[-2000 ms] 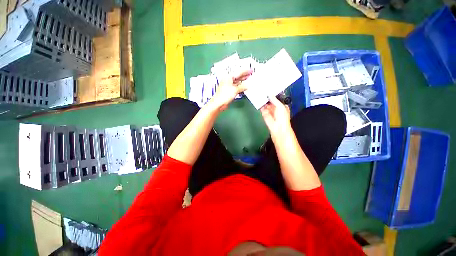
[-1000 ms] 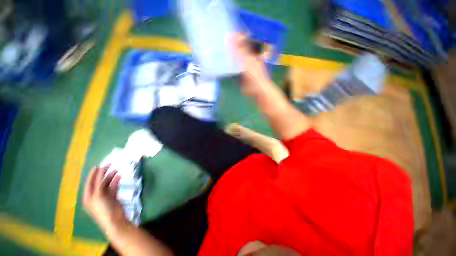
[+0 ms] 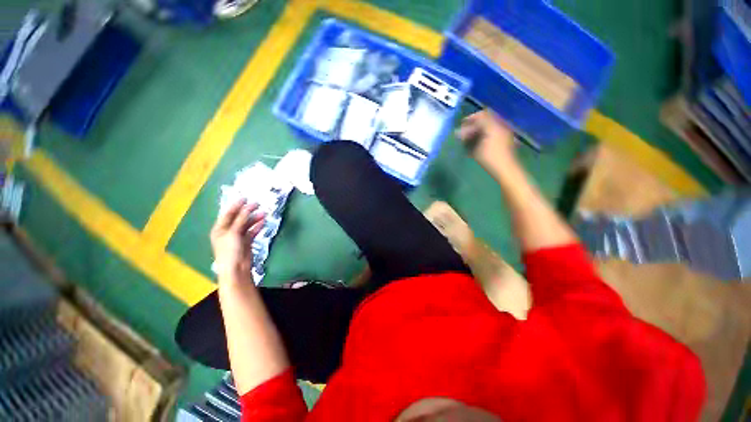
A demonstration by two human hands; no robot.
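Note:
My left hand (image 3: 235,235) is over the near side of a loose pile of small white-grey plates (image 3: 257,183) on the floor, its fingers apart; whether they touch a plate is unclear. My right hand (image 3: 492,142) is a fist beside the right edge of the filled blue bin (image 3: 298,92), with a small dark tool (image 3: 471,132) in it, blurred. The bin holds jumbled grey-white brackets (image 3: 397,107), one with dark slots at its right corner.
A second blue bin (image 3: 564,41) with a brown bottom stands behind my right hand. Bent panels (image 3: 650,237) stand on a brown board (image 3: 683,301) at right. A wooden pallet (image 3: 123,371) with stacked slotted panels (image 3: 41,330) is at lower left. More blue bins are at the upper left.
The view has turned right since the first frame. The pale plate, held in both hands and then in my right hand, is out of my hands. My left hand has moved to the loose pile.

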